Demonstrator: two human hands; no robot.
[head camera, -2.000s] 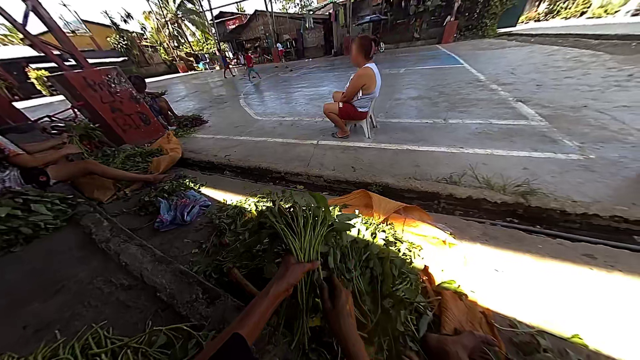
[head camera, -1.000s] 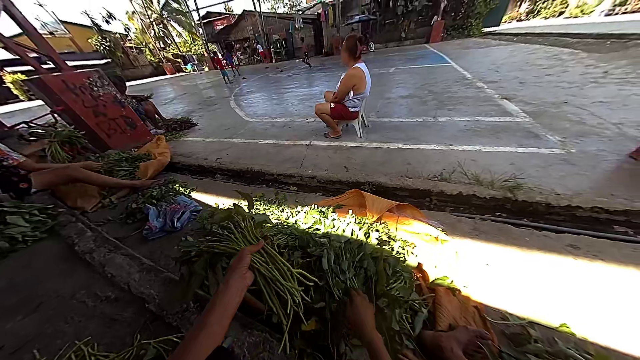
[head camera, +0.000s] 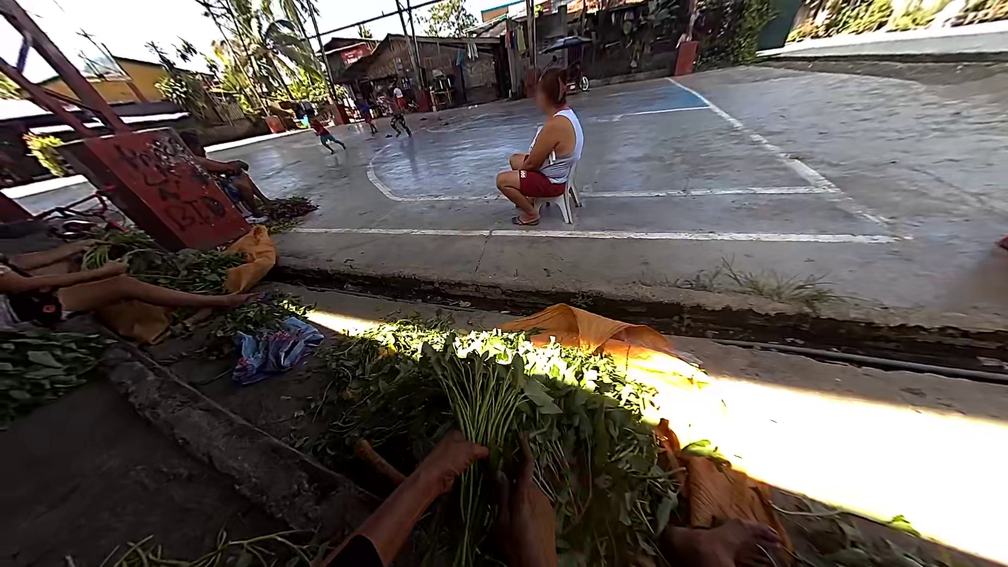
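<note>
My left hand (head camera: 455, 458) is closed around the stems of a bunch of leafy greens (head camera: 480, 398), whose leaves point away from me. Against the right side of the same bunch is my right hand (head camera: 526, 500), its fingers upright; how far they close on the stems is hard to see. Beneath and around both hands spreads a large heap of leafy greens (head camera: 606, 449), sunlit along its far edge. An orange woven sack (head camera: 587, 324) shows behind the heap, and more of it lies at the right, beside a bare foot (head camera: 728, 542).
A blue and pink plastic bag (head camera: 279, 346) lies left of the heap, near a low concrete curb (head camera: 205, 429). At the left, another person's legs (head camera: 150, 293) extend beside more greens. Beyond a drainage channel (head camera: 787, 335), a person (head camera: 551, 150) sits on a white plastic stool (head camera: 561, 206) on a court.
One second ago my hands were farther apart, the left on slanting stems and the right down in the heap. Now they are together at an upright bunch.
</note>
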